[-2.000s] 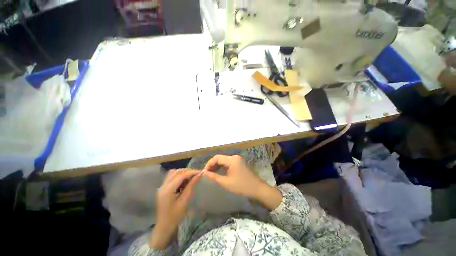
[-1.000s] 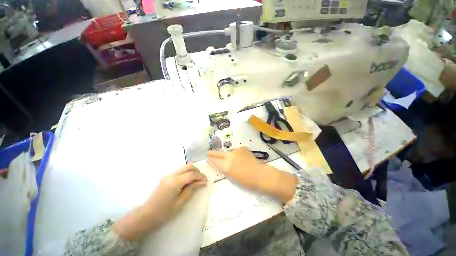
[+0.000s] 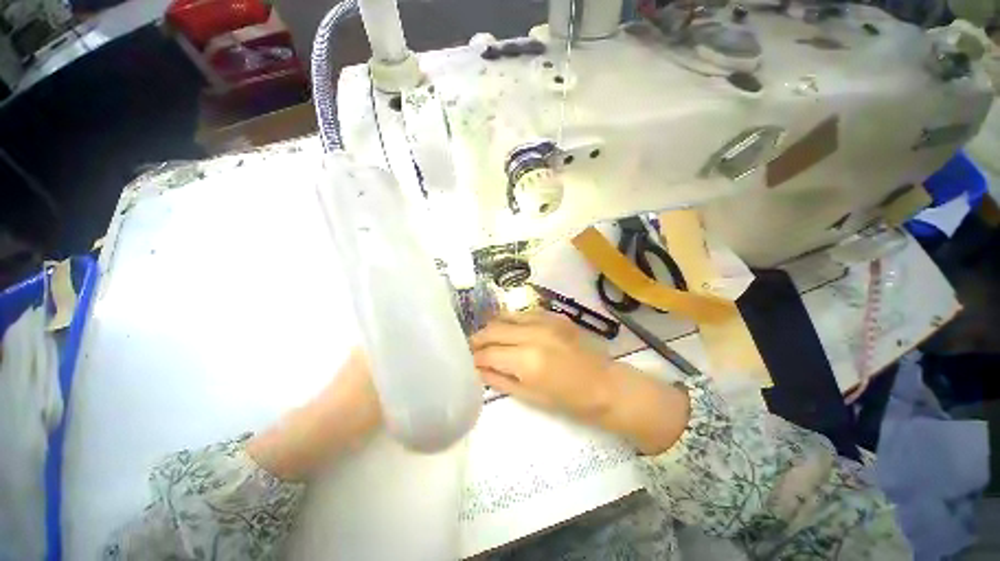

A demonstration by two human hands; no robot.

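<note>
The white fabric piece (image 3: pixel 367 510) lies on the table in front of the machine, hard to tell from the white top. My left hand (image 3: pixel 351 397) comes in from the left; its fingers are hidden behind the machine lamp (image 3: pixel 400 318). My right hand (image 3: pixel 537 356) rests palm down just in front of the needle area, fingers bent and close together; whether they pinch cloth does not show. The sewing machine (image 3: pixel 658 132) stands beyond my hands. Its presser foot is mostly hidden by the lamp, glare and fingers.
Black thread snips (image 3: pixel 579 311) lie just beyond my right hand. Right of them are black-handled scissors (image 3: pixel 655 258), an orange curved template (image 3: pixel 647 287), a dark thin stick (image 3: pixel 656 342), a tan card (image 3: pixel 740 351) and a dark rectangle (image 3: pixel 806 351). A blue tray (image 3: pixel 68 405) stands at the left.
My hands rose from the lap to the table with the cloth. Since one second ago, the view moved closer, the lamp came in front of my left hand, and my right hand lies flatter by the needle.
</note>
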